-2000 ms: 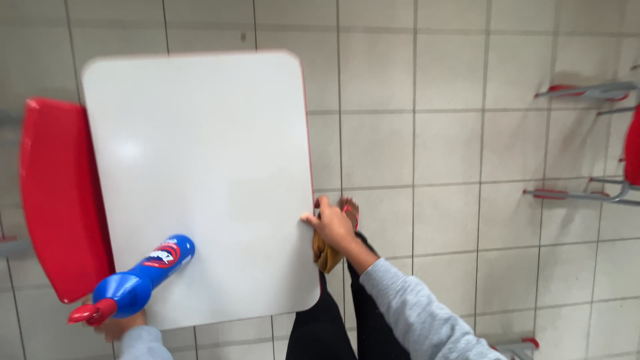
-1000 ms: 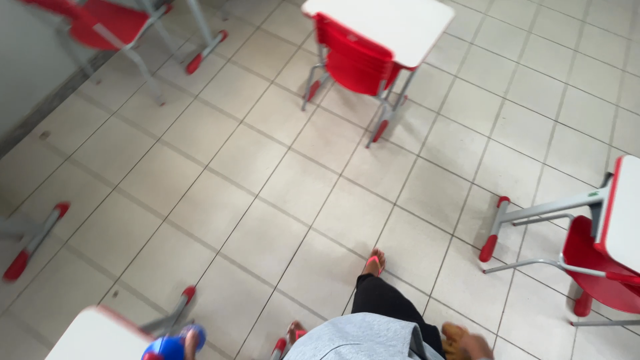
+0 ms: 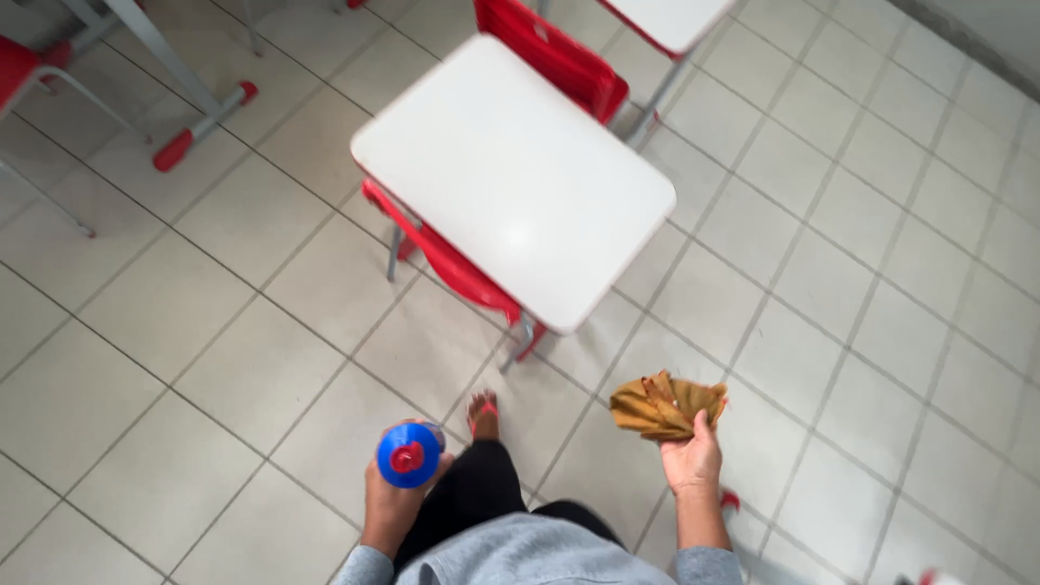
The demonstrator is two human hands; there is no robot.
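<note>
My left hand [image 3: 394, 500], at the lower middle of the view, is closed around a blue plastic bottle [image 3: 392, 465] with a red cap, seen from above. To the right, my right hand [image 3: 695, 463] grips a crumpled mustard-brown cloth [image 3: 662, 406] between thumb and fingers. Both hands are above the floor, apart from each other. Ahead of them stands a school desk with a white top [image 3: 520, 171]; neither hand touches it.
One red chair [image 3: 455, 264] is at the desk's near side and another red chair [image 3: 561, 57] behind it. A second white desk [image 3: 674, 16] is at the top. Metal desk legs with red feet [image 3: 175, 150] and a red chair stand at upper left, on a tiled floor [image 3: 219, 349].
The view has turned far from the desk seen two seconds ago, where my right hand was at its edge. The cloth is now held up in front, clear of my body.
</note>
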